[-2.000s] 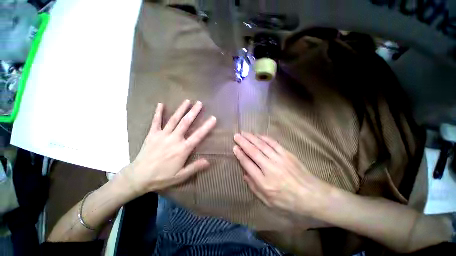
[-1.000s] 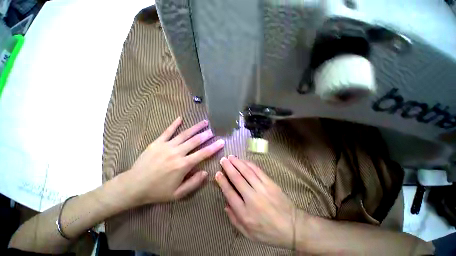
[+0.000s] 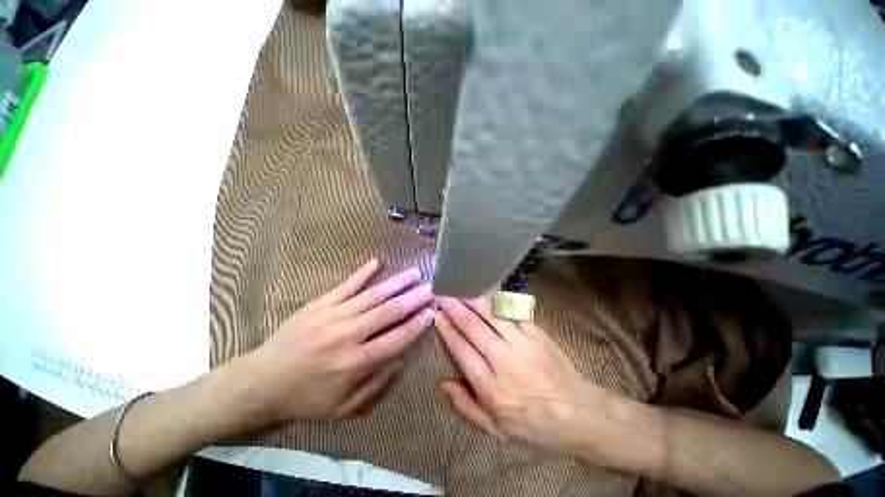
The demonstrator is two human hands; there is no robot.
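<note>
A brown fine-ribbed garment panel (image 3: 291, 184) lies spread on the white table under the sewing machine head (image 3: 524, 126). My left hand (image 3: 340, 340) lies palm down on the cloth, fingers slightly apart, tips just left of the needle area. My right hand (image 3: 514, 374) lies palm down on the cloth, its fingertips close to the left hand's, below the machine head. Neither hand visibly grips the cloth. The small cream knob (image 3: 513, 306) sits just above the right hand's fingers. The needle and presser foot are hidden behind the machine head; purple light shows beside it.
A larger white ribbed knob (image 3: 728, 221) is on the machine face. The white table (image 3: 107, 194) shows at left, with printed scale marks near its edge. A green basket (image 3: 24, 112) stands at far left. A small dark tool (image 3: 813, 403) lies at right. Cloth bunches under the machine arm.
My view has moved closer to the machine, whose head now hides the needle. The cloth has shifted away from me under the needle. Both hands moved up beside it, and their fingertips came closer together.
</note>
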